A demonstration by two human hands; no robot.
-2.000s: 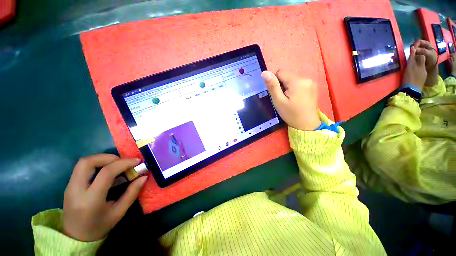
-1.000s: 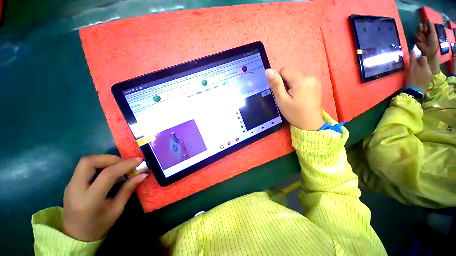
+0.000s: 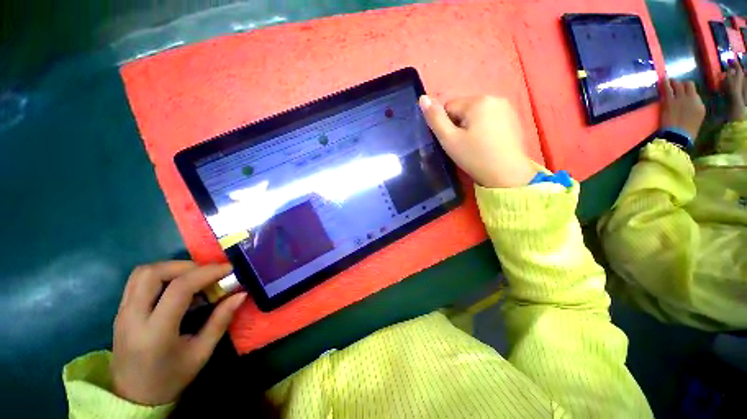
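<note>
A black-framed tablet [image 3: 328,184] lies tilted on a red foam pad [image 3: 188,98]. Its lit screen shows a page with coloured dots, a purple picture and a dark picture, with a bright glare band across it. A yellow tape tab [image 3: 233,240] sits on its left short edge. My left hand [image 3: 168,327] pinches a small test plug [image 3: 228,284] with a silvery-white tip at that edge, below the tab. Fingers hide most of the plug; how far it is in cannot be told. My right hand [image 3: 483,139] grips the tablet's right short edge, thumb on the frame.
A second tablet [image 3: 613,65] lies on the adjoining red pad [image 3: 549,82]. At the right, a person in a yellow-green smock [image 3: 672,221] has a hand at that tablet's edge. Further tablets lie beyond. The dark-green surface [image 3: 65,180] extends left.
The tablet's screen looks dimmer, with a wider glare band across it. The tablet and my hands stay nearly in place. The neighbour's hand has come down to the second tablet's edge.
</note>
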